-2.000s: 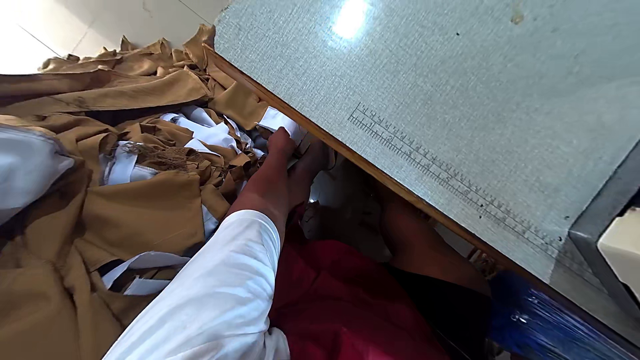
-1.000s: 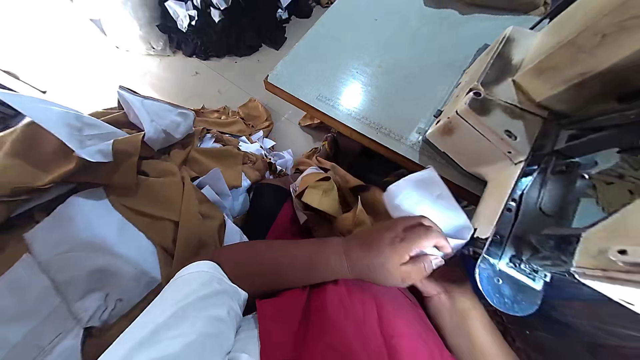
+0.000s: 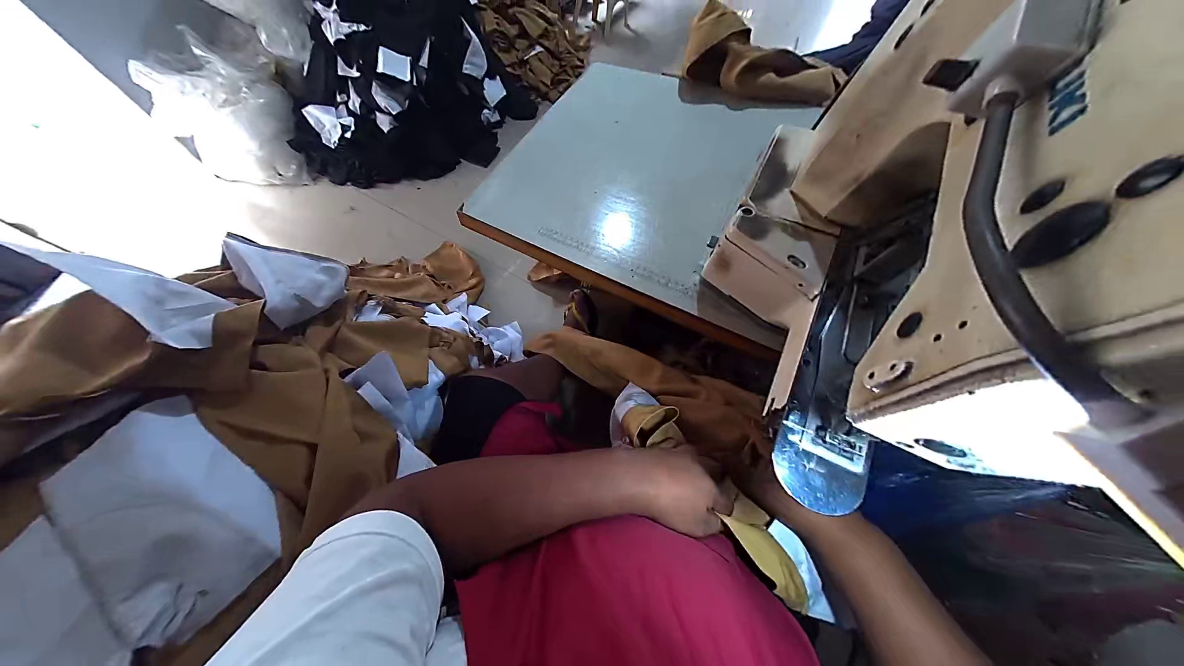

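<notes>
Over the red cloth on my lap, my left hand (image 3: 684, 490) is closed on a brown fabric piece with a yellowish-tan underside (image 3: 772, 560) and a white layer (image 3: 803, 564) along its edge. My right hand (image 3: 760, 467) is beside it, just left of the sewing machine's shiny rounded plate (image 3: 821, 476); its fingers are mostly hidden among the cloth, so its grip is unclear. More brown fabric (image 3: 671, 375) runs from the hands up toward the table edge, with a folded tan and white part (image 3: 650, 421) near my left wrist.
The industrial sewing machine (image 3: 962, 231) fills the right side, beside a grey tabletop (image 3: 629, 157) with a wooden edge. Brown and white fabric pieces (image 3: 305, 398) are heaped at left. Farther off lie a black and white cloth pile (image 3: 398, 102), clear plastic bags (image 3: 231, 111) and brown cloth (image 3: 754, 65) on the table.
My left hand was low beside the table at a white piece, then came to my lap near the machine. A white piece raised by my hands one second ago is now lower and mostly covered.
</notes>
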